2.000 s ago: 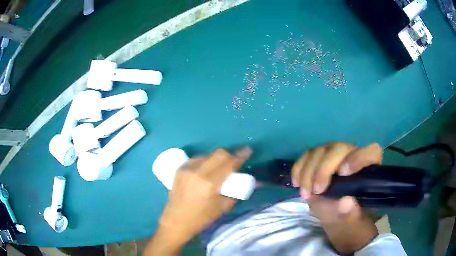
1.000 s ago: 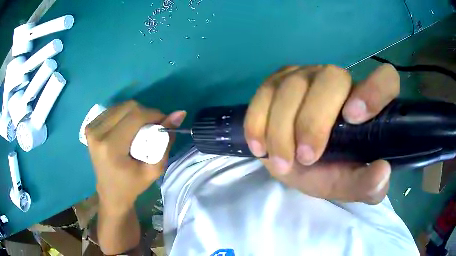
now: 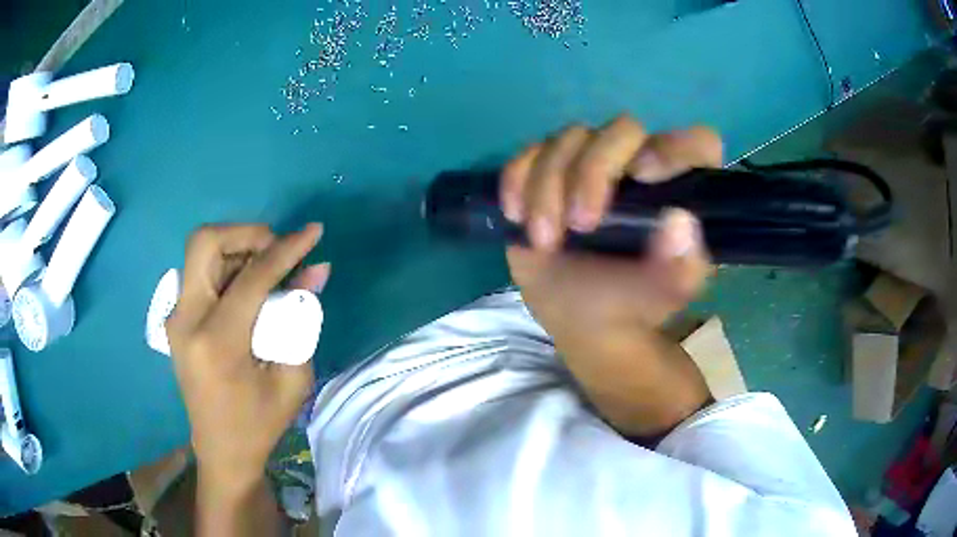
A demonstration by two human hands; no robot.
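Observation:
My left hand (image 3: 236, 315) is closed around a white fan body (image 3: 286, 327). The rounded end of its handle shows below my fingers and faces right, and part of its head shows on the left side of the hand. My right hand (image 3: 614, 210) grips a thick black electric screwdriver (image 3: 777, 215) and is slightly blurred. The screwdriver's front collar points left, apart from the fan body, with a gap between them. I cannot make out the bit. Small screws (image 3: 334, 52) lie scattered on the teal bench top (image 3: 420, 136) beyond my hands.
Several white fan bodies (image 3: 79, 246) lie at the left edge. A slimmer unit (image 3: 15, 414) lies below them. A black cord (image 3: 876, 184) loops from the screwdriver's rear. Cardboard boxes (image 3: 892, 346) stand on the floor at right, below the bench edge.
The screwdriver has drawn back from the handle's end, up and to the right. My left hand still holds the fan body, slightly lower and further left in the picture, with its fingers shifted.

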